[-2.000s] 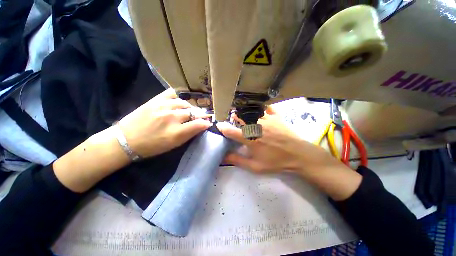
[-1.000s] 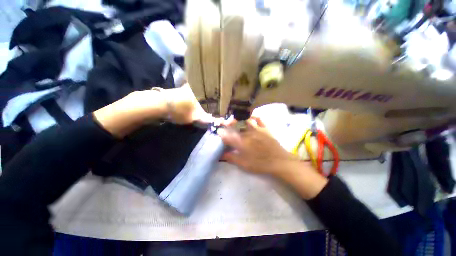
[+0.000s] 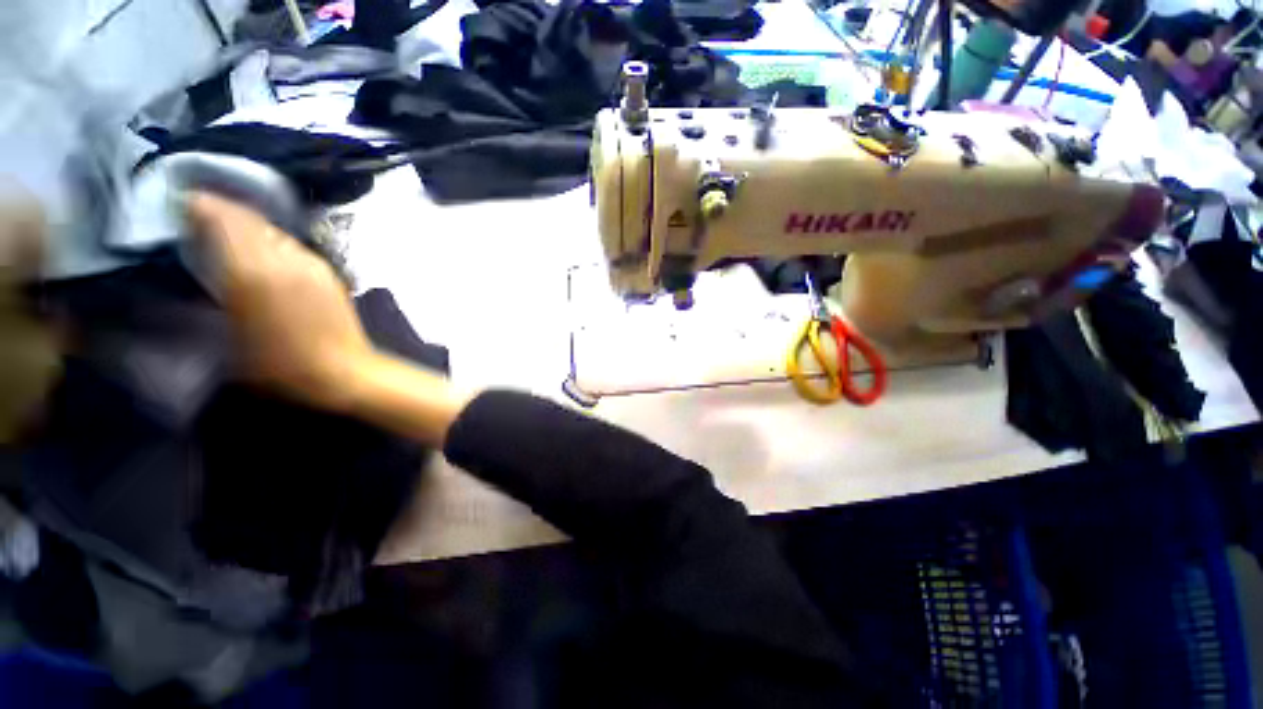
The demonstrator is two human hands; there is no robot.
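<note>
My right hand, blurred, is stretched across to the far left, its fingers at a loop of grey-blue fabric that it seems to hold. The black garment piece hangs below it, over the table's left front edge. A blurred skin-coloured patch at the left rim seems to be my left hand, cut off by the picture's edge; its fingers cannot be made out. The cream sewing machine stands right of my hands, with no cloth under its needle. The scissors, yellow and red-orange handled, lie right of the needle.
Heaped black and grey cloth lies behind and left of the machine. Small black cut pieces lie at the table's right. Blue plastic crates stand below the pale table. A green cone and cables are behind.
My hands and the garment have moved from the needle to the far left. The view has drawn back and shows the whole machine head. The scissors still lie beside it.
</note>
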